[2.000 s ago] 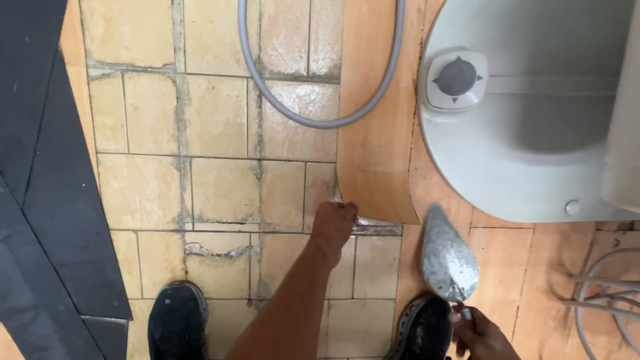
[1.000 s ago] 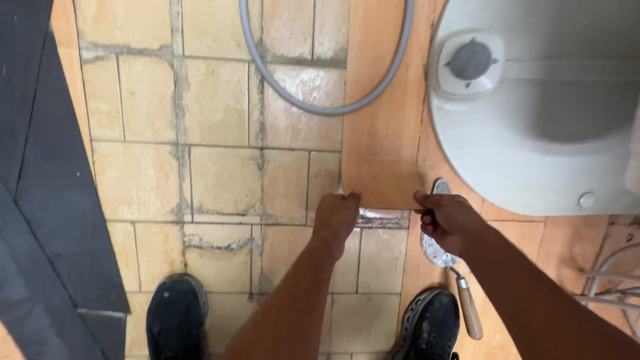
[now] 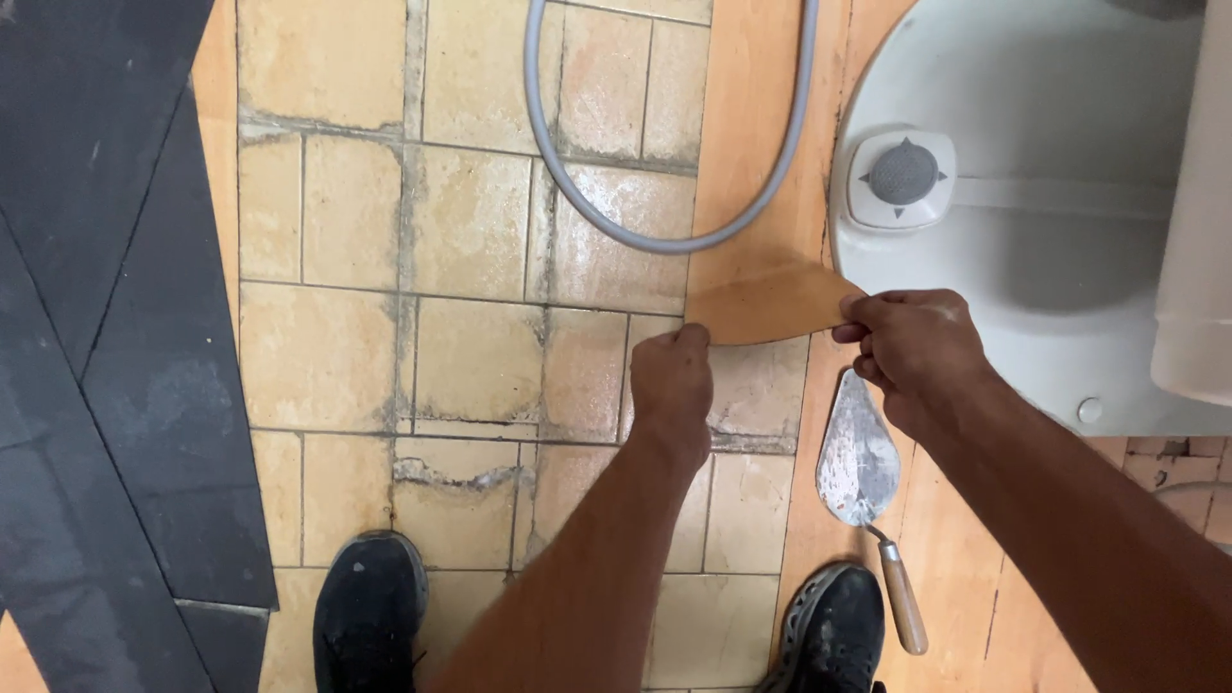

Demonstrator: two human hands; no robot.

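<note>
A wood-look vinyl flooring strip [image 3: 770, 303] runs down from the top of the view, its near end lifted and bent off the beige tiles [image 3: 478, 366]. Its left corner is pinched in my left hand [image 3: 674, 385], and my right hand [image 3: 914, 342] grips the right corner. Just below my right hand a trowel [image 3: 859, 457] lies on the wood-look floor, its metal blade pointing away and its wooden handle toward my right shoe [image 3: 833, 626].
A grey hose [image 3: 664, 243] loops over the tiles and the strip. Dark planks or sheets [image 3: 154, 385] cover the left side. A light grey base with a dial [image 3: 903, 173] stands at the right. My left shoe [image 3: 371, 616] is on the tiles.
My right hand has let go of the trowel and taken the strip's right corner. Both hands have moved away from my shoes, raising and folding back the strip's end; more tile shows beneath it.
</note>
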